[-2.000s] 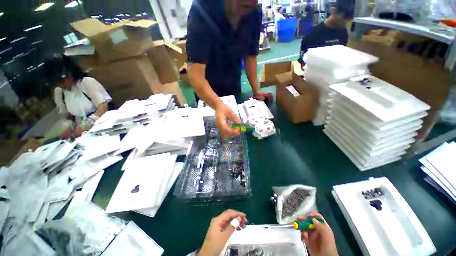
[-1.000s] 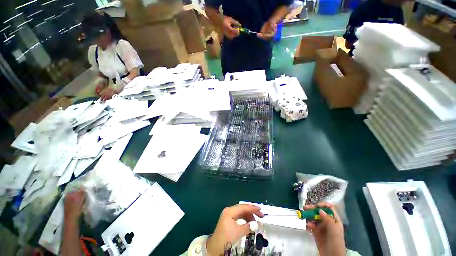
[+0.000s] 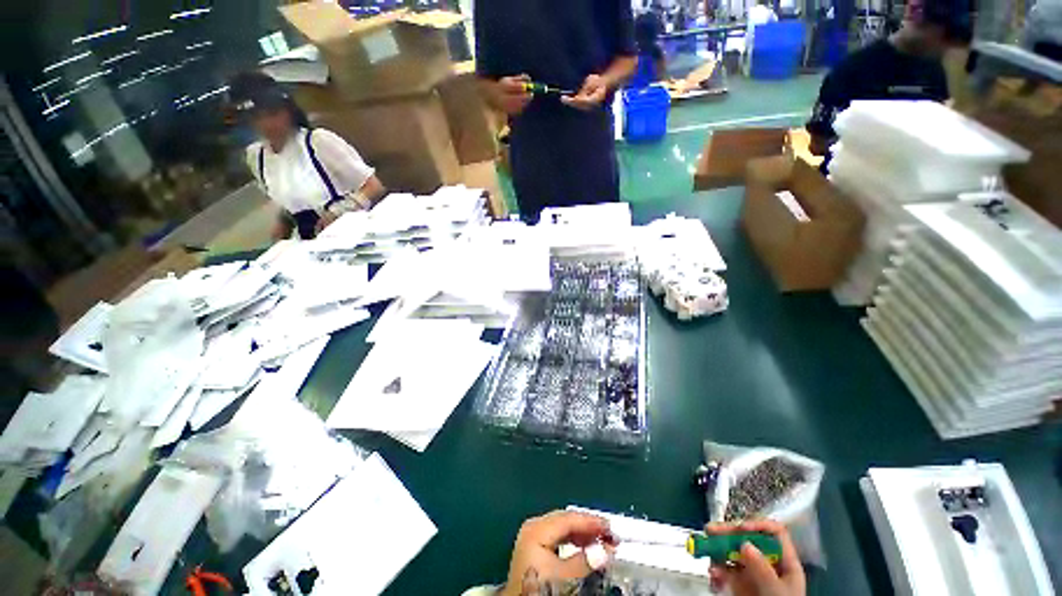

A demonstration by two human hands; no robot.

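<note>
My right hand (image 3: 763, 570) holds the green-and-yellow handle of a screwdriver (image 3: 736, 547) at the bottom of the view. Its thin shaft points left to the fingertips of my left hand (image 3: 557, 554). A small white thing shows at those left fingers; I cannot tell what they pinch at the shaft's tip. A white panel (image 3: 664, 580) lies below both hands, cut off by the lower edge, with dark bits near my left hand. The open bag of screws (image 3: 769, 483) stands just behind my right hand.
Clear blister tray (image 3: 565, 361) ahead. Loose white panels (image 3: 413, 378) heap at left. Stacked panels (image 3: 972, 314) and a nearer panel (image 3: 932, 536) stand at right. Open carton (image 3: 804, 233) and patterned bundle (image 3: 693, 289) lie farther back. Orange-handled tool (image 3: 210, 580) lies lower left. Several people are around the table.
The person opposite has drawn back from the tray and holds a screwdriver in both hands. A neighbour's hand at lower left has gone. My hands remain at the screwdriver; the view has shifted.
</note>
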